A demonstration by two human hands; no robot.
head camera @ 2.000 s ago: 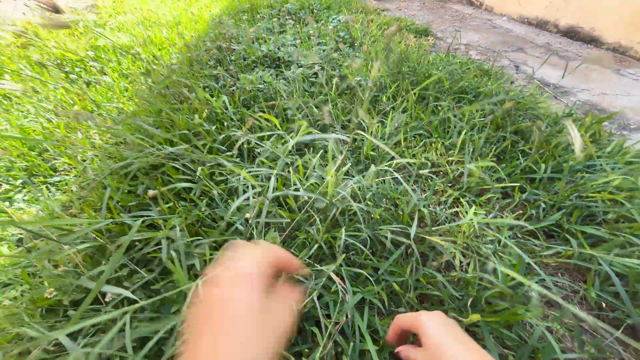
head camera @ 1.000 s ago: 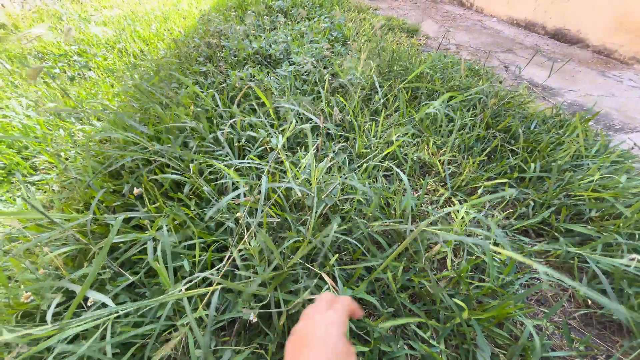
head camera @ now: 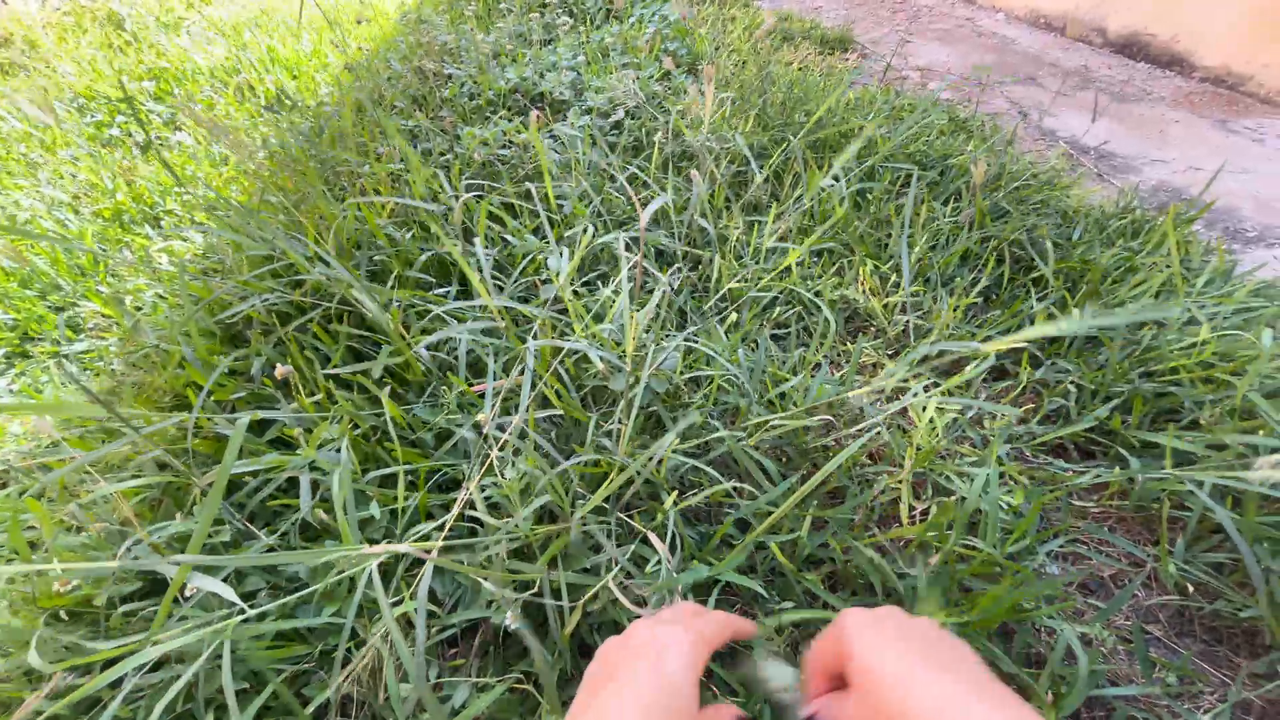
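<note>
Low at the bottom centre of the head view is my left hand (head camera: 665, 662), its thumb side toward the other hand, fingers bent down into the grass. Just to its right, across a small gap, my right hand (head camera: 900, 665) has its fingers curled. A blurred pale green bit (head camera: 772, 678) shows between the two; whether either hand grips it cannot be told. Long green grass (head camera: 620, 400) surrounds both hands. The fingertips are partly hidden by the frame's lower edge and by blur.
Long grass stems (head camera: 300, 553) lean across the lower left. Sunlit grass (head camera: 80, 150) lies at the upper left. A paved strip (head camera: 1080, 85) runs along the upper right, beside the foot of a pale orange wall (head camera: 1200, 35). Some bare soil with dry stalks (head camera: 1150, 590) shows at the lower right.
One second ago only one hand showed at the bottom edge; now both are in view, close together. Two seconds ago they were farther apart.
</note>
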